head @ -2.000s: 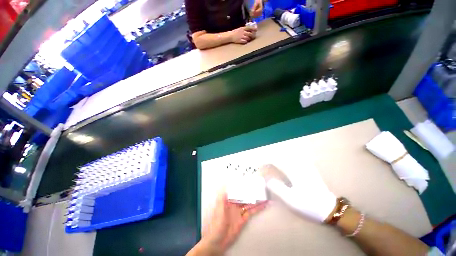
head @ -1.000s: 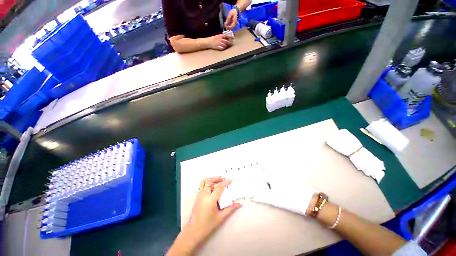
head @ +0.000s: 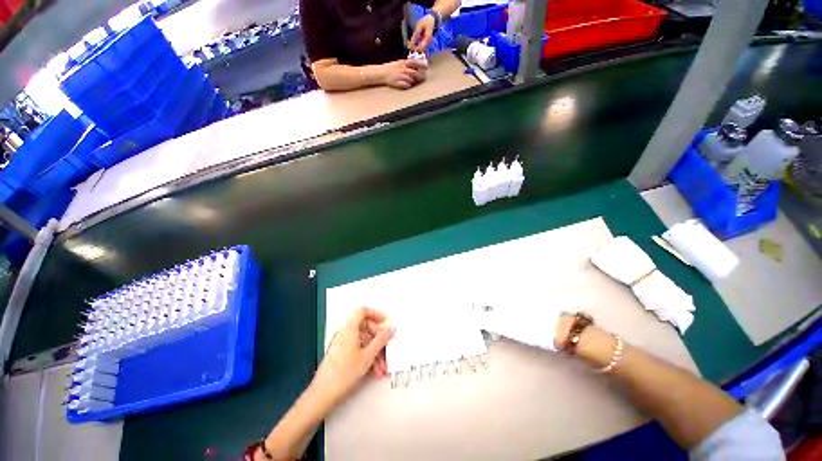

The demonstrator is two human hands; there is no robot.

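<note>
A row of several white plastic units (head: 437, 347) lies over the beige sheet (head: 550, 405), with thin metal pins pointing toward me. My bare left hand (head: 356, 351) grips the row's left end between thumb and fingers. My white-gloved right hand (head: 527, 324) is at the row's right end and holds it there; its fingertips blend with the white units. A blue tray (head: 194, 383) at the left holds many white units standing pins up, with a bare area at its front right.
A short row of white units (head: 497, 183) stands on the green belt (head: 379, 171). Right are a banded off-white bundle (head: 644, 279), a white pad (head: 701, 249) and a blue bin (head: 721, 194) with bottles. A person (head: 360, 45) works opposite, beside stacked blue crates (head: 126, 76).
The row in my hands has turned over, its pins from the far side to the near side. My left hand has shifted left. The short row on the belt has moved slightly left.
</note>
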